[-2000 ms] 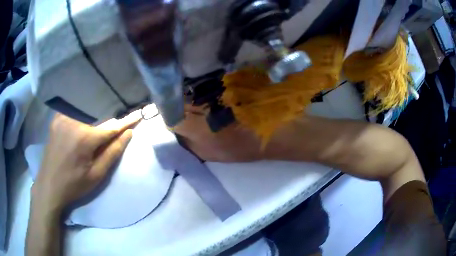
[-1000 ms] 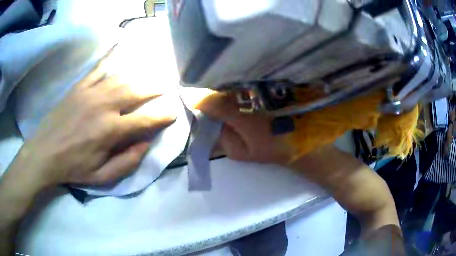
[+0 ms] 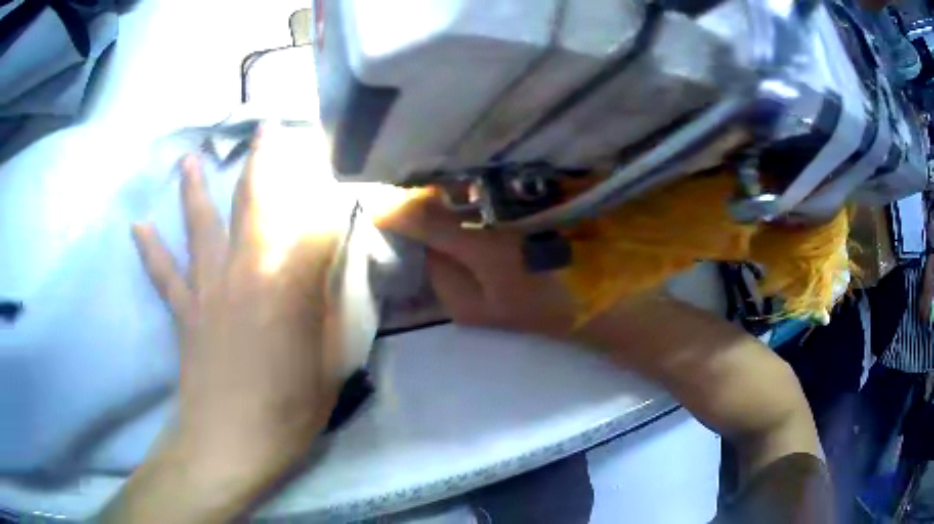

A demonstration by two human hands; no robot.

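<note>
A pale grey-white fabric panel lies spread over the left of the machine table. My left hand lies flat on it, fingers spread, holding nothing. The sewing machine head is above and to the right, with bright glare at the needle area. My right hand is below the head, its fingertips at the fabric edge by the glare; its grip is unclear. A grey fabric strip shows between my hands, partly hidden. A small dark piece shows beside my left wrist.
Orange-yellow fluffy yarn hangs below the machine head, over my right hand and forearm. The curved table edge has a measuring tape. Dark and grey fabric lies at the upper left. Striped fabric is at the far right.
My left hand has moved right, with fingers now pointing up and spread. The panel now extends further left. The strip's hanging end no longer shows. My right hand stays by the needle area.
</note>
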